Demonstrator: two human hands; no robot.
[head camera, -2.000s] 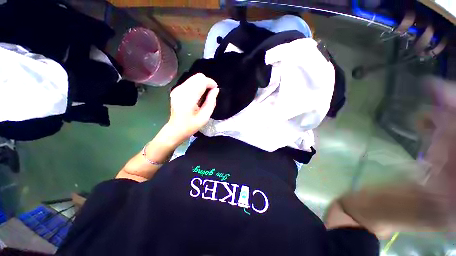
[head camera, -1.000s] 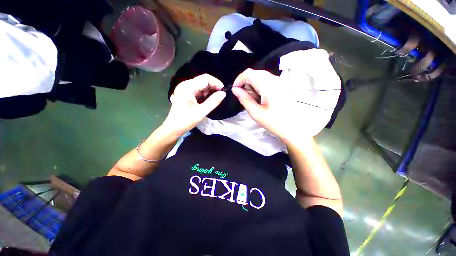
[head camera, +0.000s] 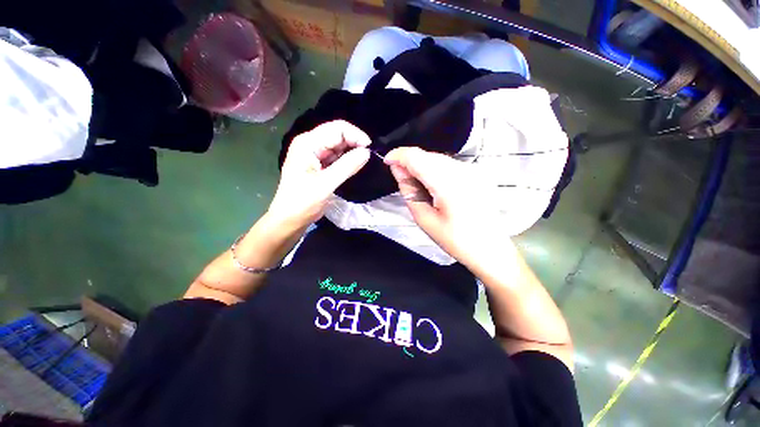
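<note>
A black garment (head camera: 442, 108) with white lining (head camera: 521, 158) lies bunched on my lap over light blue jeans. My left hand (head camera: 321, 163) pinches the black cloth between thumb and forefinger. My right hand (head camera: 433, 188) is just to its right, thumb and forefinger closed on a tiny thin glint, which looks like a needle (head camera: 378, 154), between the two hands' fingertips. A dark thread (head camera: 521, 153) runs over the white lining to the right. Whether a fastener sits under the left fingertips is too small to tell.
A pink-red mesh basket (head camera: 237, 71) stands on the green floor at upper left. Black and white garments (head camera: 42, 108) are heaped at far left. A curved table edge (head camera: 704, 42) with blue tubing below is at upper right. A blue crate (head camera: 50, 359) is at lower left.
My right hand came in from the far right to the garment beside my left hand, then drew slightly away from the left fingertips. My left hand stays on the black cloth.
</note>
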